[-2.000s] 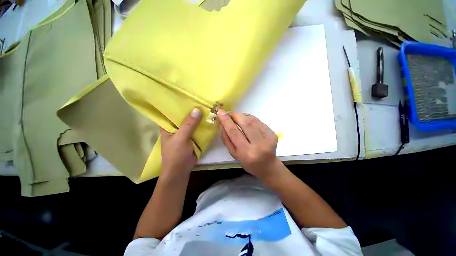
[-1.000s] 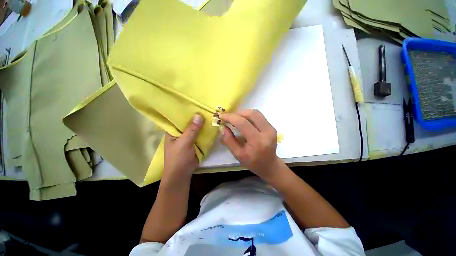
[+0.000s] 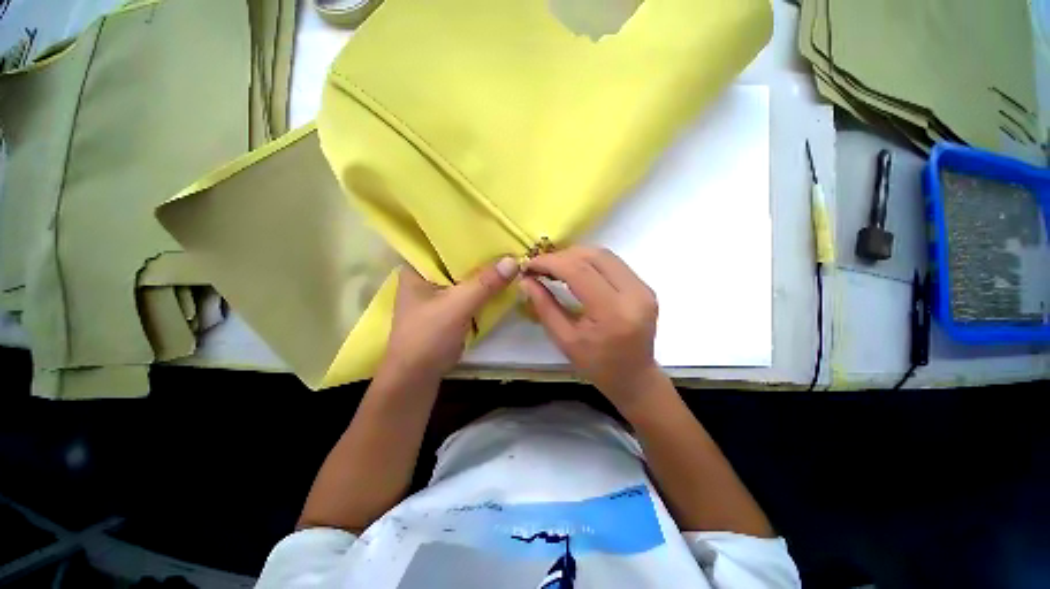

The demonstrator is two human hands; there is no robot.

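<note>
A leather panel (image 3: 541, 115), yellow on its reverse and olive on its face, lies over a white board (image 3: 720, 253) with its yellow side up. A stitched seam (image 3: 432, 159) runs diagonally down to a small brassy metal fitting (image 3: 541, 246) at its lower end. My left hand (image 3: 443, 316) holds the panel's near edge, thumb on top beside the seam end. My right hand (image 3: 601, 313) pinches at the fitting with thumb and forefinger, its fingertips close to my left thumb. The fingertips partly hide the fitting.
Stacked olive panels lie at left (image 3: 173, 150) and far right (image 3: 921, 58). Right of the board are a pale yellow pen tool (image 3: 821, 224), a dark square-ended tool (image 3: 876, 219), a slim black tool (image 3: 919, 316) and a blue tray (image 3: 944, 311). A tape roll (image 3: 345, 9) sits at the far edge.
The panel and the seam end have shifted right in the view. My left thumb has moved in toward my right fingertips. The white piece below the fitting no longer shows clearly.
</note>
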